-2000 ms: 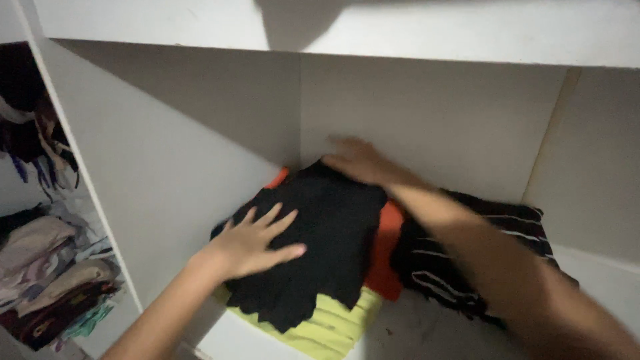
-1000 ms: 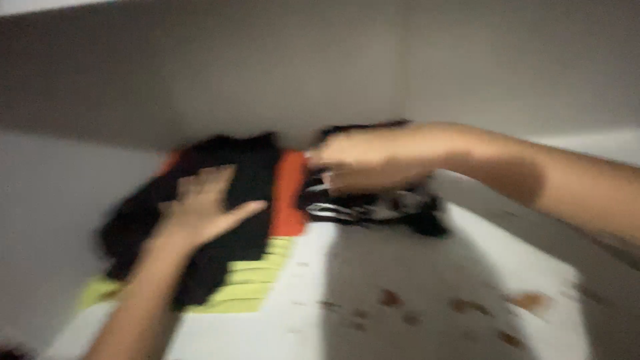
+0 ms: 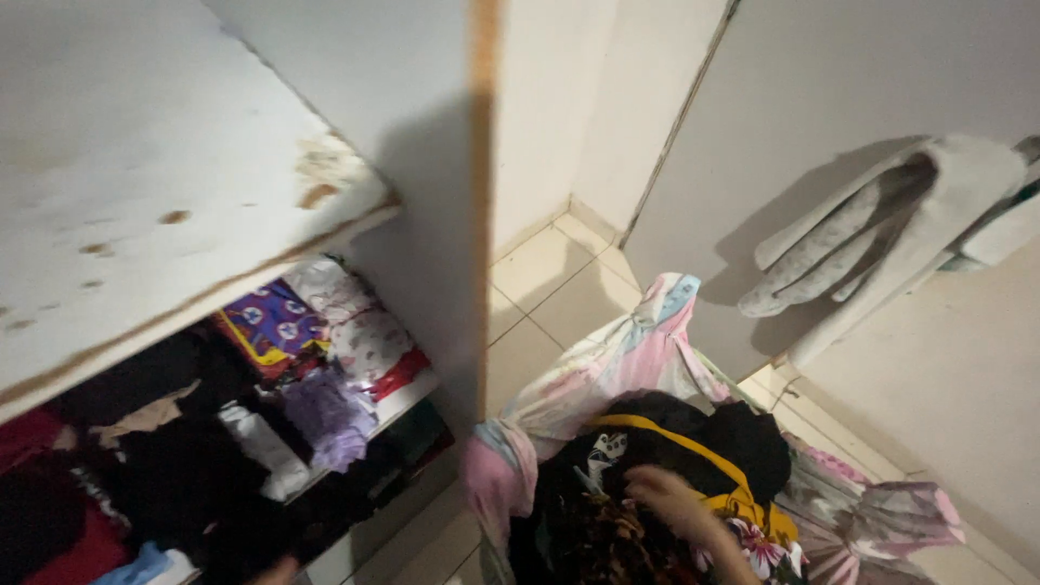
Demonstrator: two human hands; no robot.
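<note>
My right hand [image 3: 670,497] is over a heap of dark clothes [image 3: 601,520] at the bottom right of centre, its fingers on or just above the fabric. A black garment with a yellow band [image 3: 682,435] lies at the top of the heap beside the hand. The heap sits within a pastel pink, white and blue cloth [image 3: 569,390] with bunched, knotted corners. Only a small part of my left hand [image 3: 276,572] shows at the bottom edge, near the lower shelf of dark clothes; what it holds, if anything, is hidden.
On the left, a worn white shelf [image 3: 162,195] with brown stains juts over folded clothes, including a purple patterned one [image 3: 276,321] and a lilac one [image 3: 329,414]. An upright wooden panel edge [image 3: 483,211] divides shelves from tiled floor [image 3: 536,284]. Pale cloth [image 3: 877,219] hangs at right.
The view has swung from the inside of the shelf to the cloth bundle. My hands have left the black clothes on the shelf; my right hand is now at the heap.
</note>
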